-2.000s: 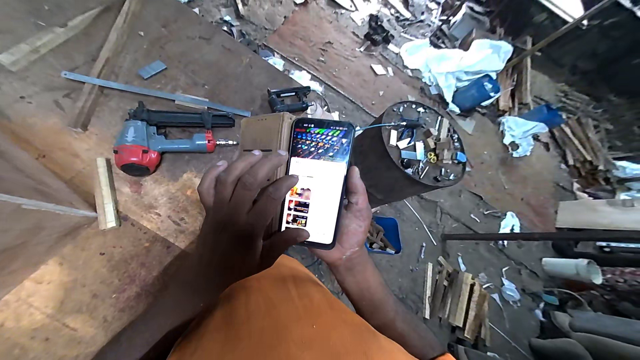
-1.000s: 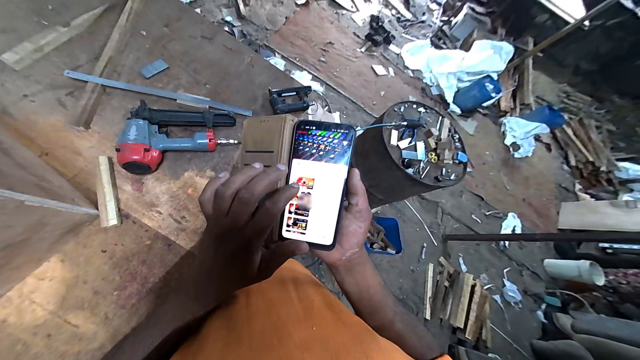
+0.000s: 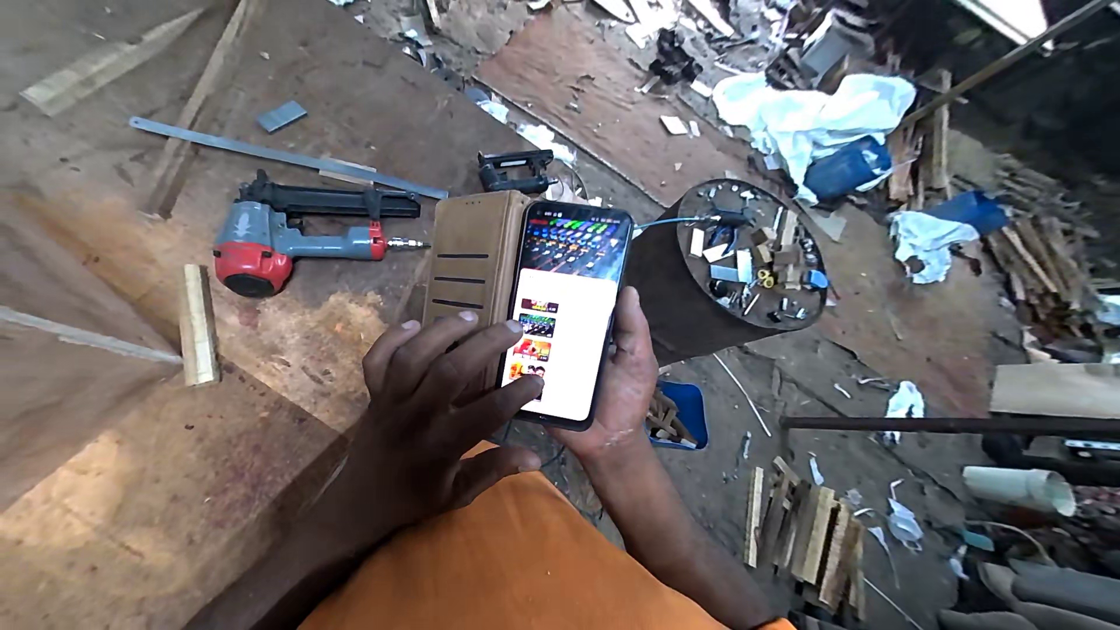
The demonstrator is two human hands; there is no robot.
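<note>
A smartphone [image 3: 569, 324] with a lit screen lies in my right hand [image 3: 623, 385], whose thumb rests along its right edge. The phone's brown flip case [image 3: 472, 258] hangs unfolded to the left. Over the lower left of the screen and the case spreads my left hand [image 3: 429, 411], fingers apart; whether a fingertip touches the glass I cannot tell. Left of the case, a grey and red pneumatic nailer [image 3: 306, 236] lies on the wooden surface, near a steel ruler [image 3: 289, 157]. Beyond the case is a black stapler-like tool [image 3: 516, 170].
A drum [image 3: 691, 306] topped with small hardware and wood scraps stands right of the phone. Below it sits a blue container [image 3: 691, 416] of wood pieces. Wood strips [image 3: 814, 534], white plastic sheeting [image 3: 814, 109] and a metal bar [image 3: 945, 425] lie further right. A wood strip [image 3: 199, 324] is at left.
The pictures in the list on the phone's screen have shifted, and the fingers of my left hand have moved a little over it. My right hand keeps its hold on the phone.
</note>
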